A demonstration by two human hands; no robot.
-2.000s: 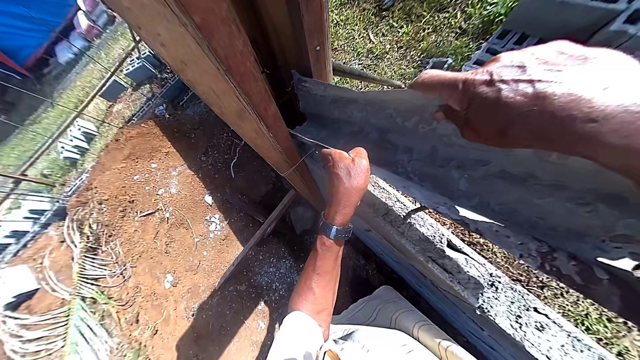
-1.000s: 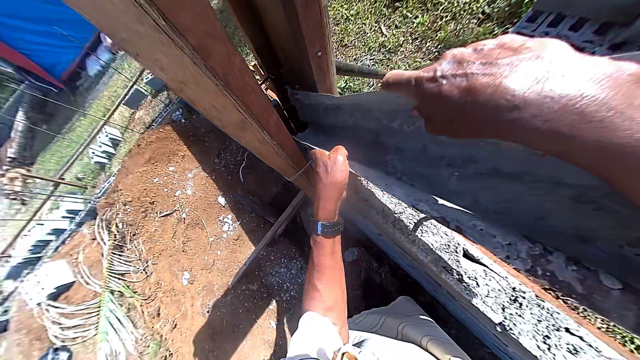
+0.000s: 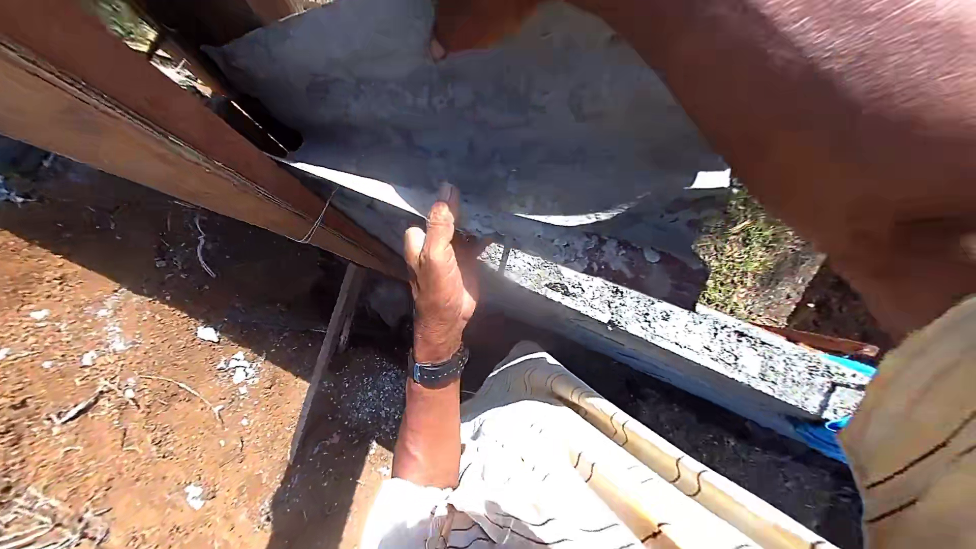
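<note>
A grey, bent sheet (image 3: 488, 130), maybe metal, spans the upper middle, its lower edge curled and lit white. My left hand (image 3: 442, 274), with a dark watch at the wrist, has its thumb up at that lower edge; its fingers are mostly hidden, and a thin wire or string runs near it toward the wooden post (image 3: 175, 160). My right hand (image 3: 488, 27) is at the sheet's upper edge, partly cut off by the frame, the forearm crossing the upper right. Below the sheet runs a rough-topped concrete block wall (image 3: 671, 328).
A thin wooden stake (image 3: 328, 358) leans by the post's foot. Reddish soil (image 3: 137, 366) with white crumbs lies at the left. Grass (image 3: 755, 259) shows beyond the wall, and something blue (image 3: 823, 438) is at the wall's right end. My clothed leg is below.
My right hand has moved with the sheet, which now bends over toward me and the wall. My left hand stays at the sheet's lower edge near the post. The view is closer.
</note>
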